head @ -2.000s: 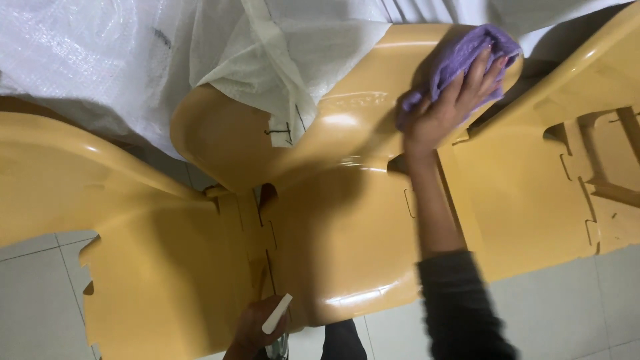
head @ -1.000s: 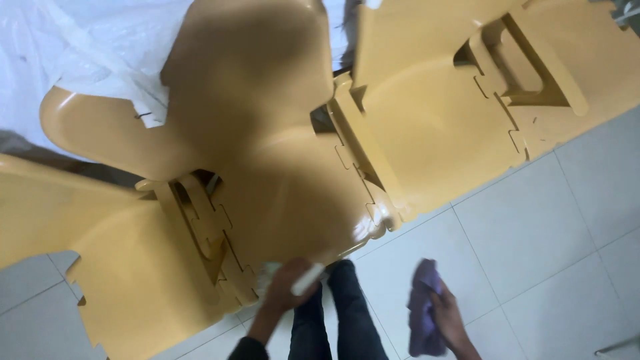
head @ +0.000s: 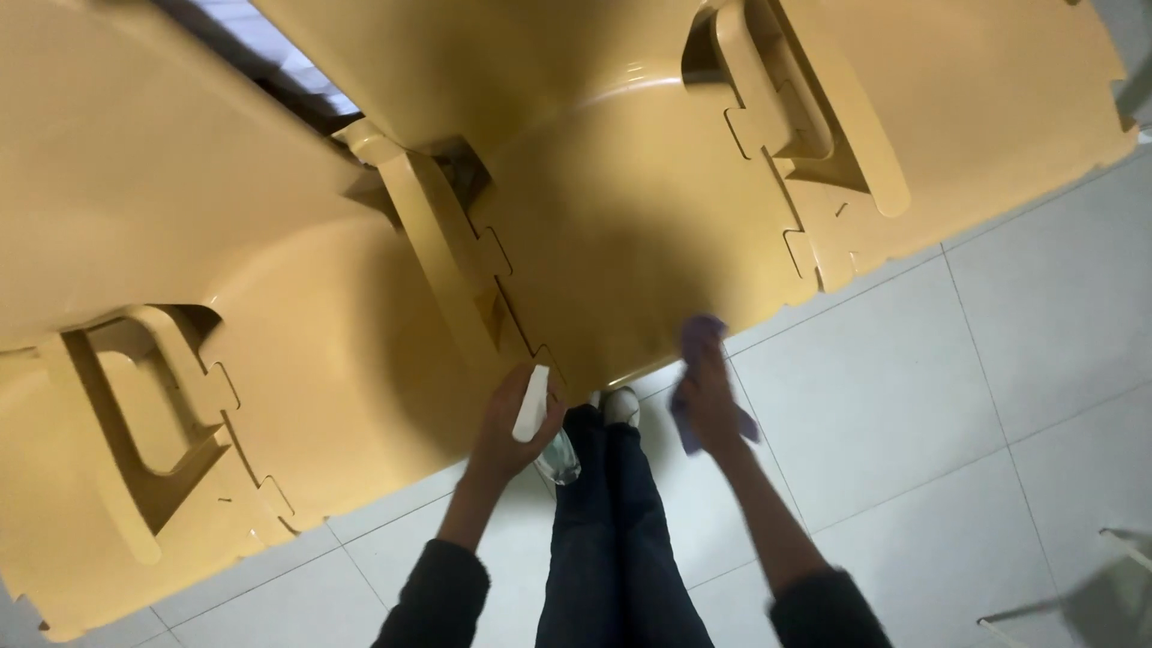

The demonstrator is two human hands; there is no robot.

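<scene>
My left hand (head: 508, 423) is closed around a spray bottle; its white trigger head (head: 532, 404) points up and its clear body (head: 560, 457) shows below my fingers. This hand is in front of the front edge of the joined yellow plastic seats (head: 621, 234). To the right, my right hand (head: 708, 396) grips a crumpled purple cloth (head: 700, 337), blurred, at the front edge of the middle seat. Whether the cloth touches the seat I cannot tell.
Raised yellow armrests (head: 441, 243) divide the seats, with another armrest (head: 832, 99) at upper right and one (head: 135, 432) at left. Grey floor tiles (head: 882, 360) lie in front. My legs (head: 603, 540) are close to the seat edge. Thin metal legs (head: 1125, 547) stand at lower right.
Two seconds ago my right hand pressed the purple cloth on a backrest; a second ago it held it low over the floor. Now it is at a seat's front edge. The view has shifted along the row.
</scene>
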